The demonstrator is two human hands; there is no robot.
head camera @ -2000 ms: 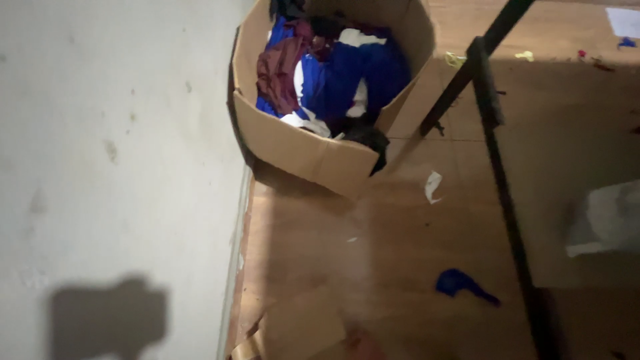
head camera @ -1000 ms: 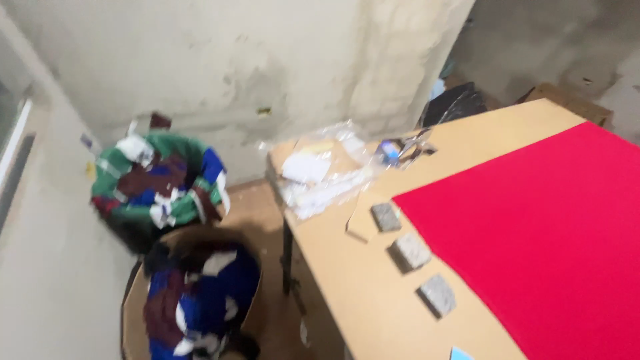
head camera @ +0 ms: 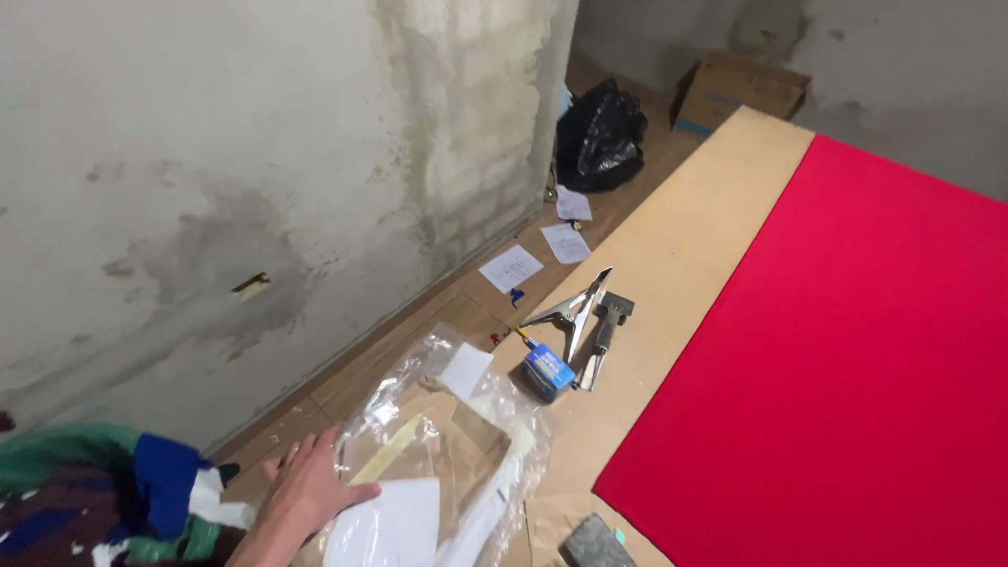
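Note:
My left hand is at the lower left, its thumb over the edge of a clear plastic bag and its fingers at the bag's left side. White paper and brown paper pieces lie in or under the plastic. Whether the fingers grip it cannot be told. My right hand is out of the frame. Beyond the bag, on the wooden table, lie a metal clamp-like tool, a second metal tool with a wide dark head and a small blue box. Red fabric covers the table's right part.
A grey stone block rests at the near table edge. Fabric scraps are heaped at the lower left. Printed sheets, a black plastic bag and a cardboard box stand or lie on the floor. A stained wall borders the left.
The view has swung from the scrap-filled cardboard box to the table and moved closer to it. My left hand has come into view at the plastic bag.

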